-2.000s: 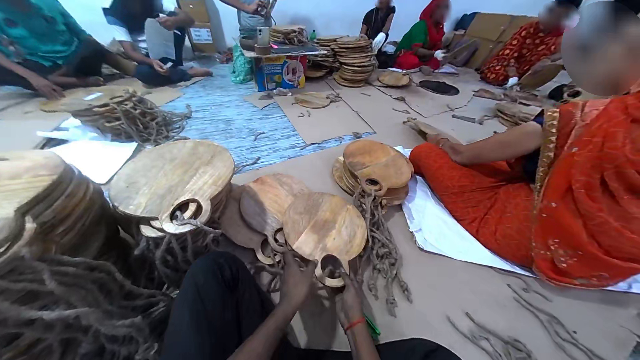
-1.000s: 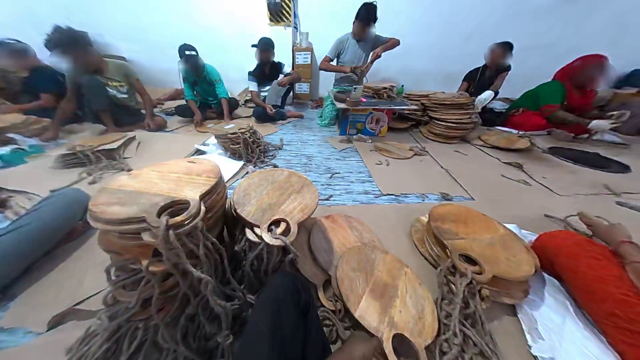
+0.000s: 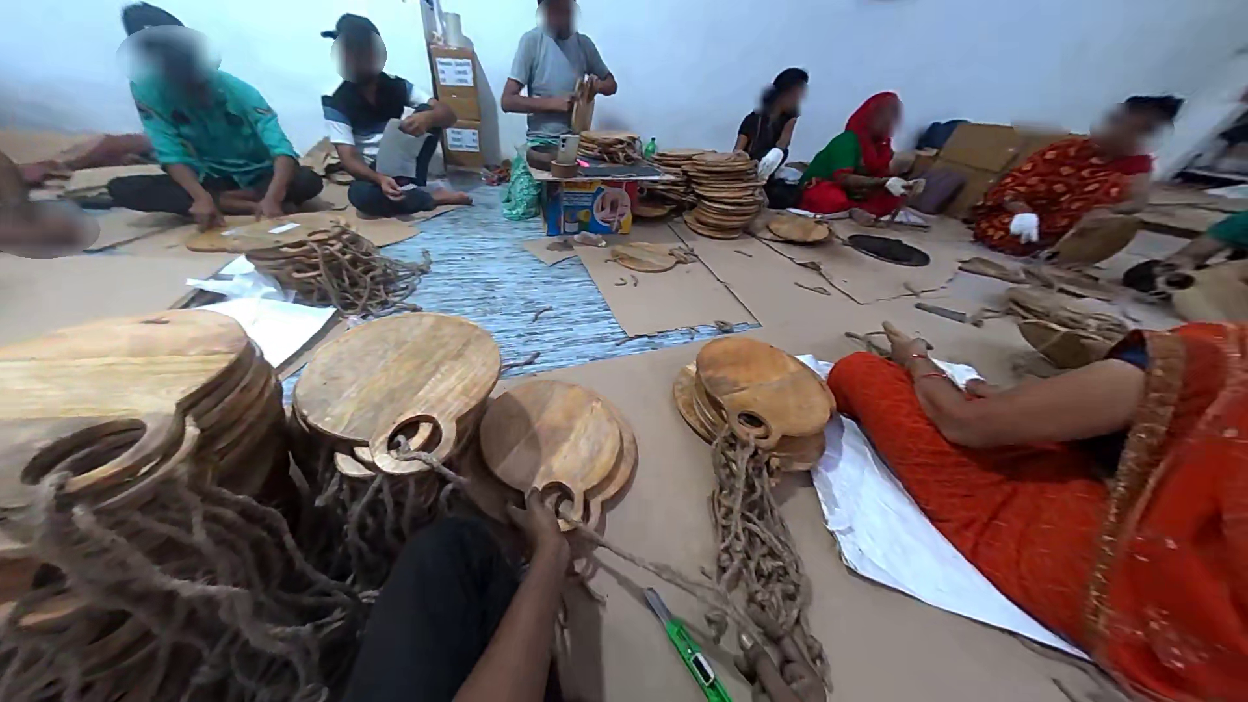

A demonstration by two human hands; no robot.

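Observation:
My left hand (image 3: 541,517) is at the ring handle of a round wooden board (image 3: 551,439), its fingers closed on the handle near the hole. Another board lies under it. A rope (image 3: 653,567) runs from that handle to the lower right, where my right hand (image 3: 775,673) is partly seen at the bottom edge, fingers at the rope; its grip is unclear. Between the hands lies a green utility knife (image 3: 687,648) with its blade out. To the right, a small pile of boards (image 3: 765,385) has knotted ropes (image 3: 756,536) hanging from its handles.
Roped board stacks stand at my left (image 3: 219,390) and before my left knee (image 3: 400,375). A person in orange cloth (image 3: 985,497) sits close on the right beside a white sheet (image 3: 877,517). Several people work farther back, around a low table (image 3: 619,174) and more board stacks (image 3: 723,193).
Two seconds ago both hands were together at a board's ring handle; now my right hand is apart, lower right. The view has swung about.

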